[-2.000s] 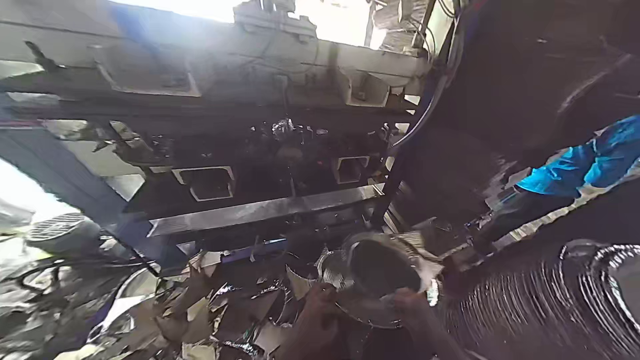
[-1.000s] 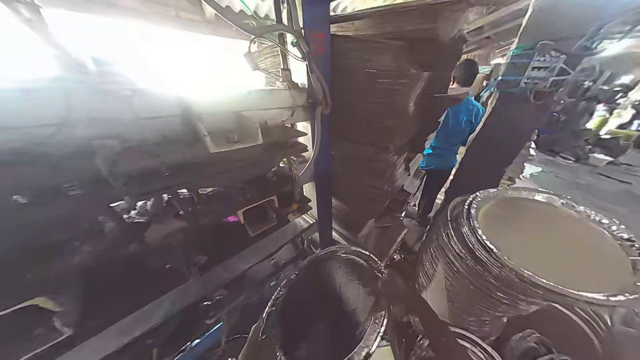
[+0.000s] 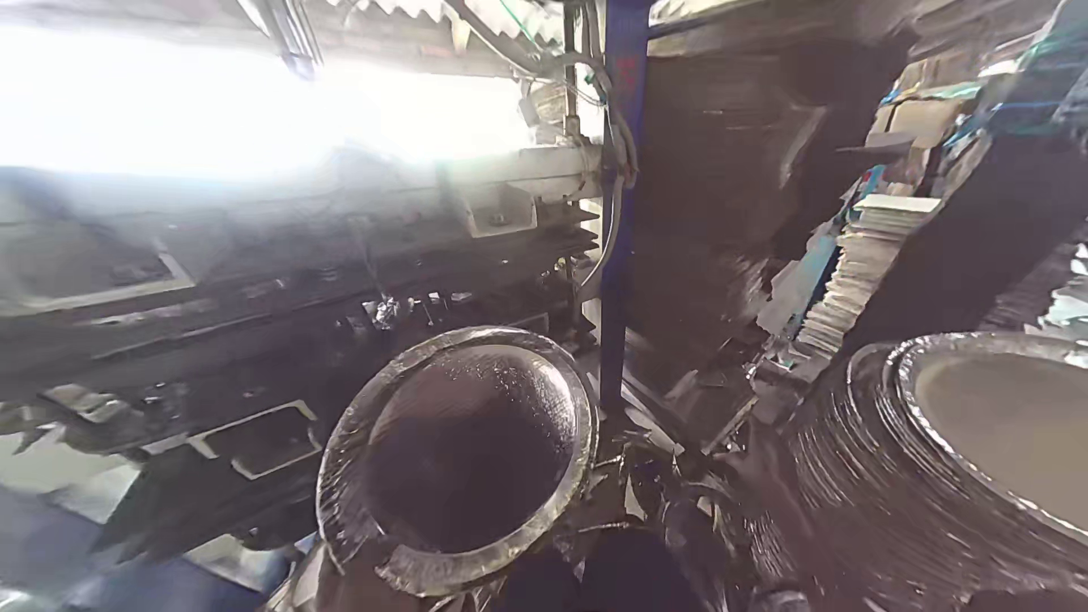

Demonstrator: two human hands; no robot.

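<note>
A round, wet-looking metal pan (image 3: 476, 450) with a wide, rough-edged rim is tilted up at the centre. My left hand (image 3: 361, 582) is blurred at the bottom edge, gripping the pan's lower left rim. My right hand cannot be made out clearly; a dark shape at the lower right edge may be part of it. A tall stack of similar round metal pans (image 3: 858, 459) stands at the right, its top one showing a dull, flat inside.
A large machine frame (image 3: 280, 229) with rectangular openings fills the left. A blue upright post (image 3: 625, 255) with cables stands behind the pan. Farther right is a leaning pile of flat sheets (image 3: 867, 255). Scrap pieces (image 3: 242, 561) lie low on the left.
The view has swung right from the machine toward the stack. Two seconds ago both my hands were on a round pan. The person in blue seen earlier is no longer visible.
</note>
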